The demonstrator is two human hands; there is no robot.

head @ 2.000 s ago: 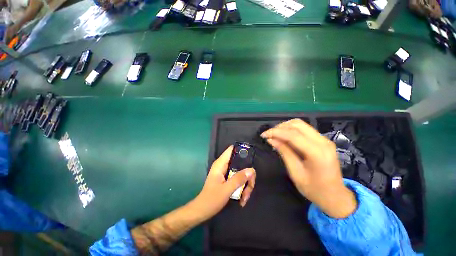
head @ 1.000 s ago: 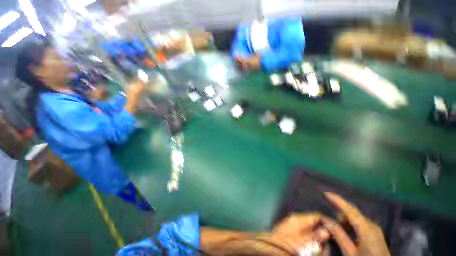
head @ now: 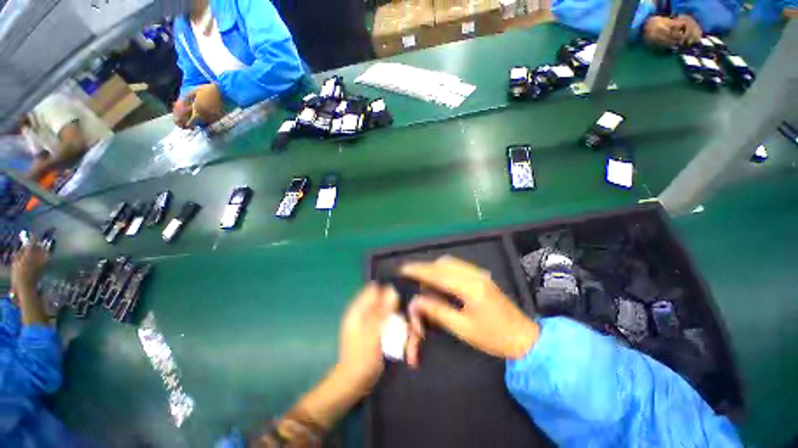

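My left hand [head: 366, 334] holds a black mobile phone [head: 395, 337] with its white label patch showing, over the left compartment of the black parts tray [head: 446, 411]. My right hand [head: 464, 306] is bent over the phone's top end, its fingertips at the phone. The fingers are blurred, and I cannot tell whether they hold a small part. The right compartment holds a heap of loose black and grey covers [head: 560, 284].
Several phones lie along the green belt [head: 411, 175], with phone piles [head: 337, 114] and white strips [head: 416, 83] beyond. A label strip [head: 164, 363] lies left. Metal posts [head: 731, 131] rise at right. Other people in blue smocks work at left and across the belt.
The view swung left and up, then came back partly. My right hand, apart from the phone two seconds ago, is now over its top end. My left hand still holds the phone.
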